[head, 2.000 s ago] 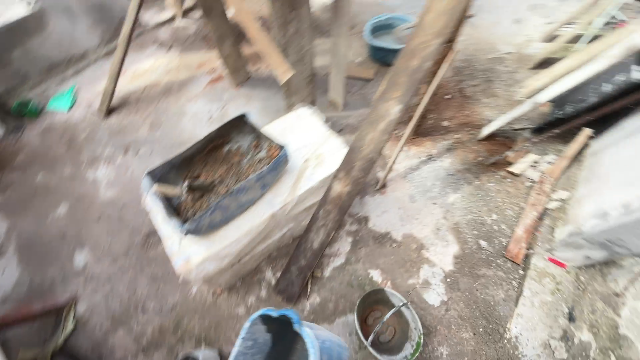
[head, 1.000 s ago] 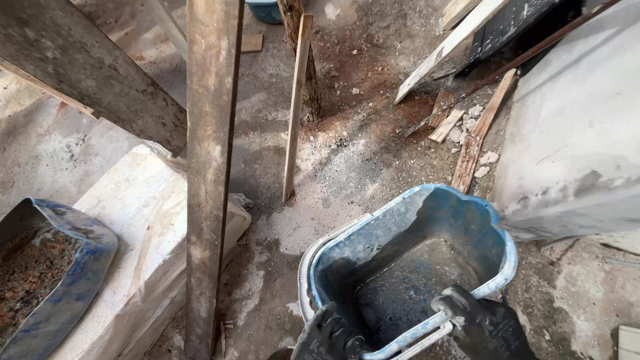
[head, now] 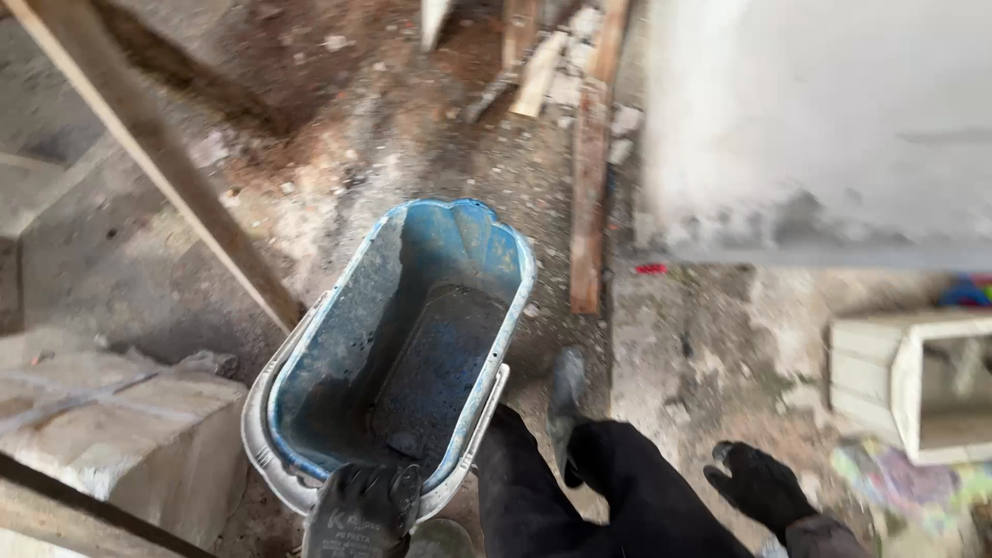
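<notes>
A blue plastic bucket [head: 465,232], oblong and stained with grey residue, hangs tilted at the centre, with its inside toward me. My left hand [head: 368,504], in a black work glove, is closed on its near end, where the pale grey handle [head: 260,442] crosses the rim. The fingertips lie over the edge and the thumb's exact hold is hard to see. On the right, my right hand [head: 759,484], also black-gloved, is held away from the bucket with nothing in it, its thumb and fingers apart.
A wrapped pale block [head: 155,434] stands at the left beside a slanting wooden prop [head: 170,170]. Planks [head: 589,194] and rubble lie ahead on the dirty floor. A white slab-like surface [head: 814,116] fills the upper right, above a cream plastic container [head: 868,364]. My boot [head: 567,395] is below centre.
One second ago both gloved hands were at the bucket's near rim; now my right hand is off it, out to the right. The view has swung right since the first frame.
</notes>
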